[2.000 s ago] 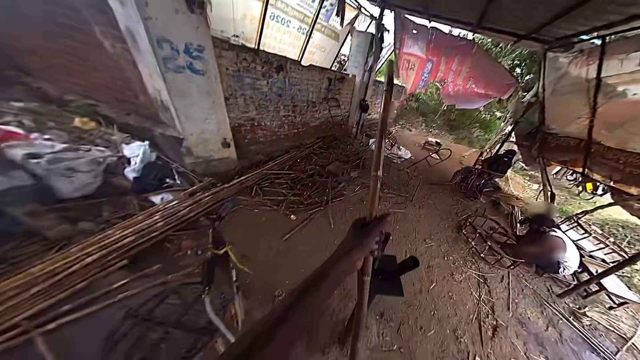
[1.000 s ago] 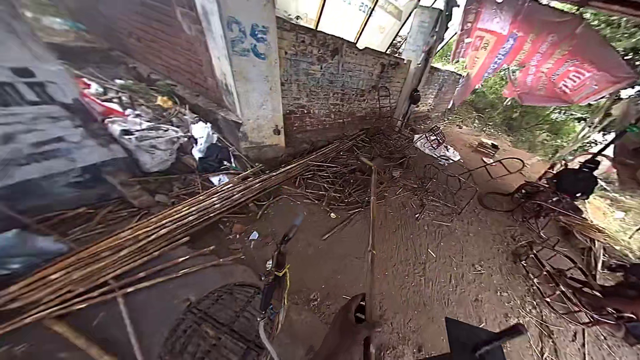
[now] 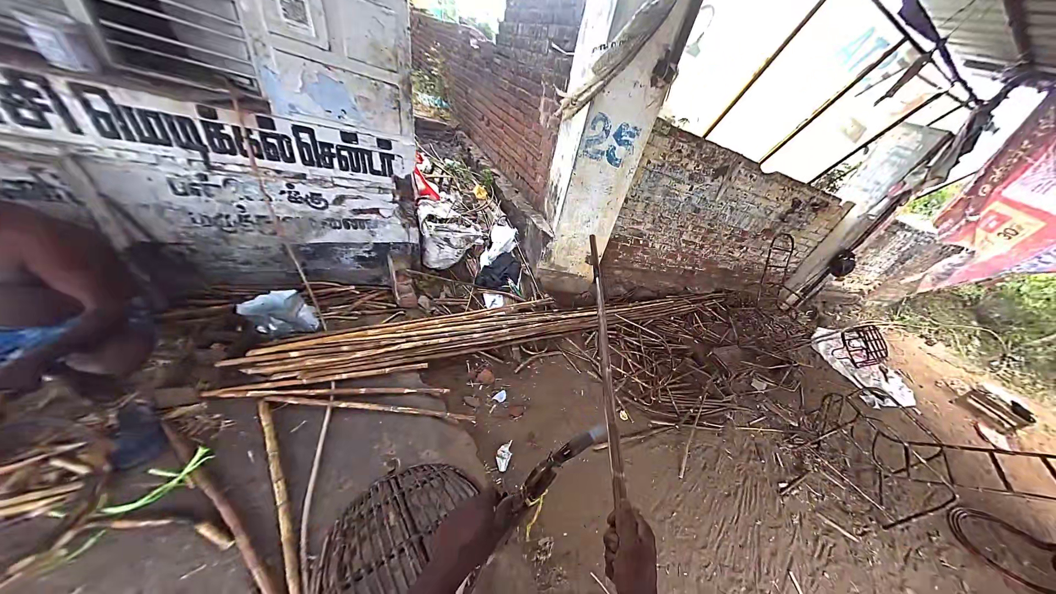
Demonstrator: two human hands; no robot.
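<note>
My right hand (image 3: 631,544) is closed around the lower end of a long cane pole (image 3: 609,371), which stands nearly upright before me. My left hand (image 3: 505,505) grips the handle of what looks like a gas torch (image 3: 549,470), with a yellow tie hanging from it. The torch's metal nozzle points up and right, close to the pole; whether they touch cannot be told, and no flame is plain. Below my left forearm, partly hidden, lies a round woven cane basket or frame (image 3: 388,520).
Long canes (image 3: 396,338) lie across the ground, beside a tangle of cut sticks (image 3: 701,355). At the left sits a person (image 3: 66,289) near green strips (image 3: 177,478). Bent cane frames (image 3: 907,462) lie right. A painted pillar (image 3: 606,140) and brick wall (image 3: 701,206) stand behind.
The view has swung left, bringing the seated person into sight. My left hand is now on the torch, which showed no hand on it one second ago. The pole is now in my right hand.
</note>
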